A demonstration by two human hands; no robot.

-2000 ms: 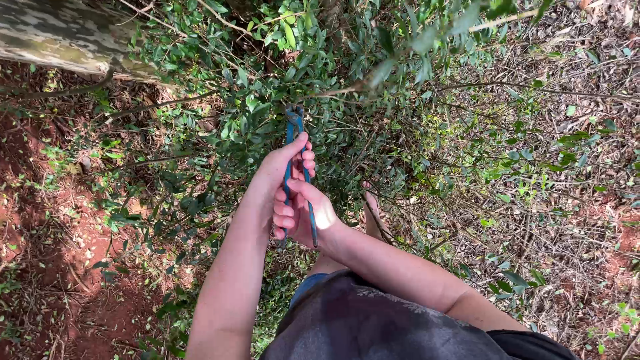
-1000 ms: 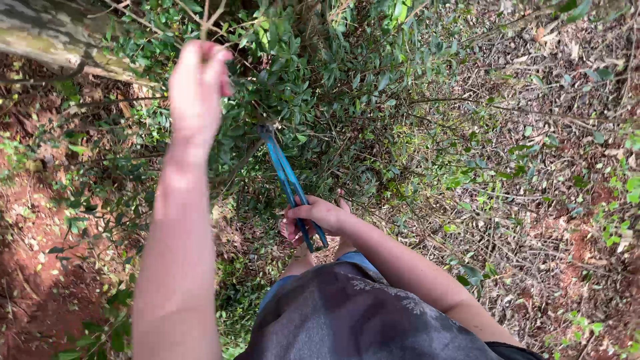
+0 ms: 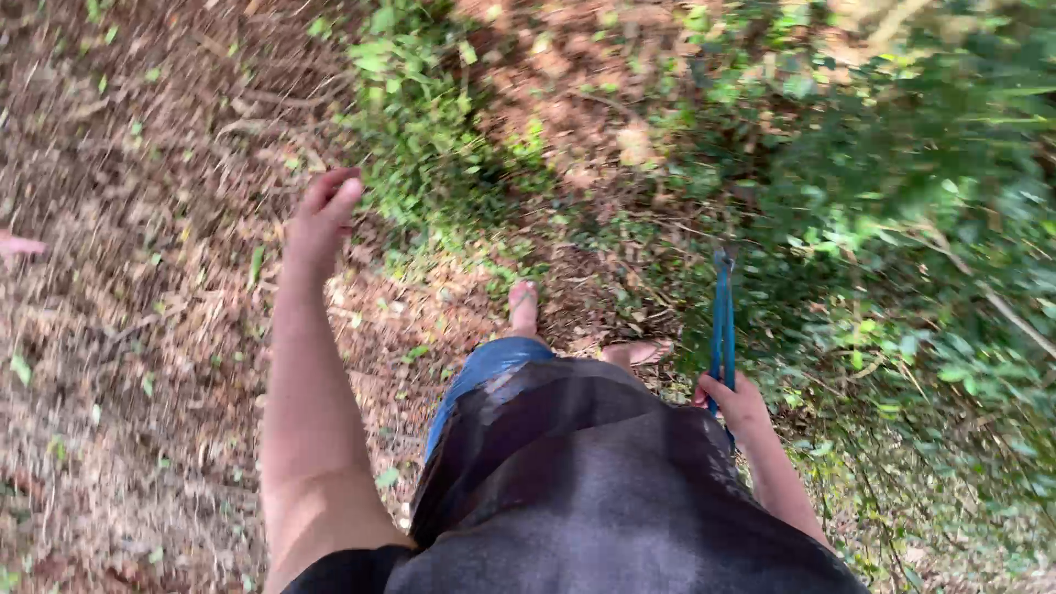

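My left hand (image 3: 324, 210) is raised over the leaf litter at the left, its fingers loosely curled and a gap by the thumb; nothing shows in it, though it is blurred. My right hand (image 3: 730, 398) grips the handles of a long blue two-handled cutting tool (image 3: 723, 326) near their lower ends. The tool stands out away from my body, its small metal head at the far end beside the green shrub (image 3: 891, 214). Its two handles lie close together.
My feet (image 3: 524, 307) are on reddish soil with dry leaves. Low green plants (image 3: 445, 157) grow ahead. A thin bare branch (image 3: 1002, 301) crosses the shrub at the right. At the far left edge shows part of another person (image 3: 18, 245), perhaps a hand or foot.
The view has swung widely. Both hands were on the blue tool; then my left hand left it and took hold of a thin branch, which no longer shows in that hand. My right hand still grips the tool.
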